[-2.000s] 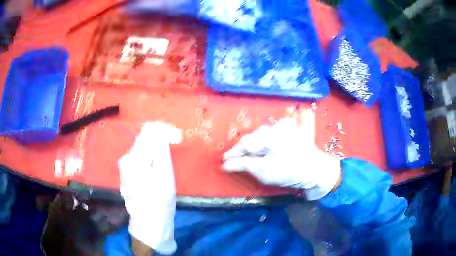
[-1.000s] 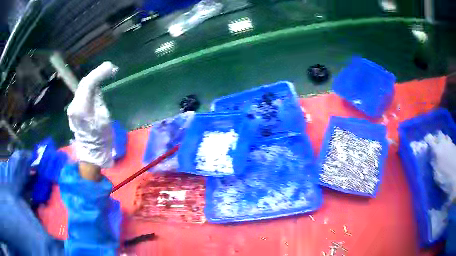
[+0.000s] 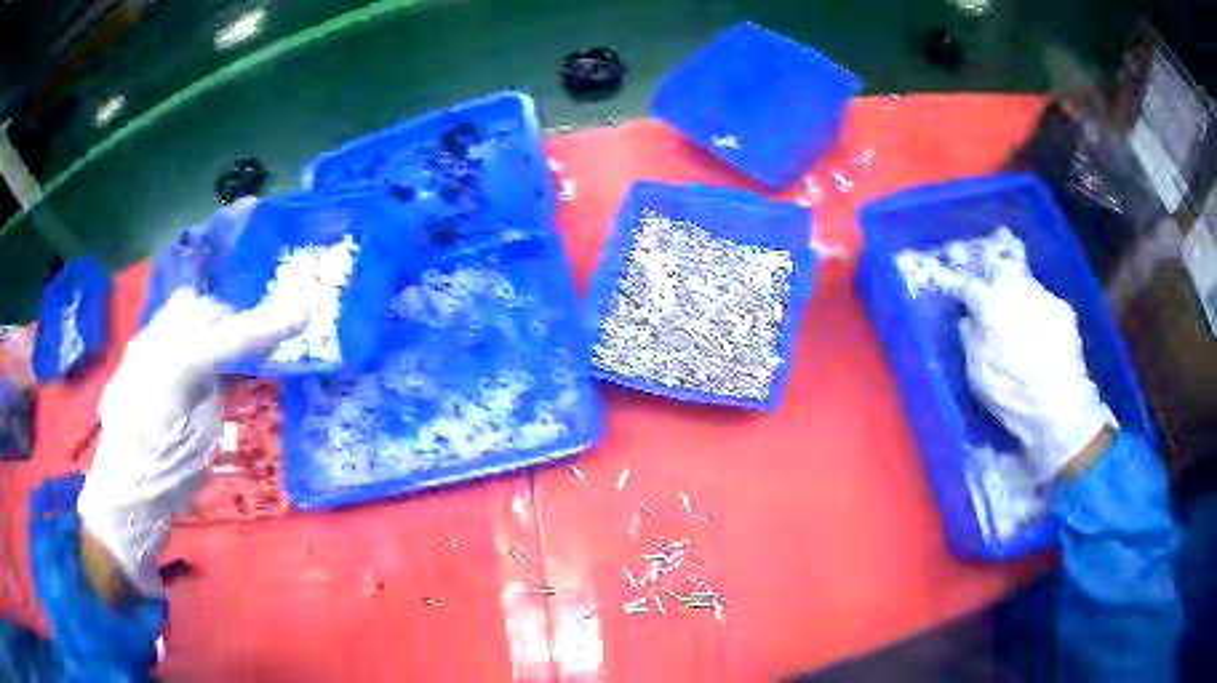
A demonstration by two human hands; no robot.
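My right hand (image 3: 1028,354), in a white glove, is inside the long blue bin (image 3: 941,487) at the right, over the white plastic parts (image 3: 1004,500). Its fingertips are down among the parts, and whether it grips any cannot be told. My left hand (image 3: 160,414), also white-gloved, reaches to the small blue bin (image 3: 254,260) at the left. Its fingers are at the small white parts (image 3: 315,300) there. Whether they hold any is hidden.
The wide blue tray (image 3: 447,400) holds whitish rings. A square blue bin (image 3: 701,307) is heaped with metal pins. Loose pins (image 3: 674,580) lie on the red bench. A rear tray (image 3: 454,167) holds black parts. Another blue bin (image 3: 754,100) stands at the back. A red-filled clear tray (image 3: 254,467) is partly covered.
The view has swung right. My left hand has come down from the air to the small white-parts bin. My right hand has gone from the bench centre to the long bin.
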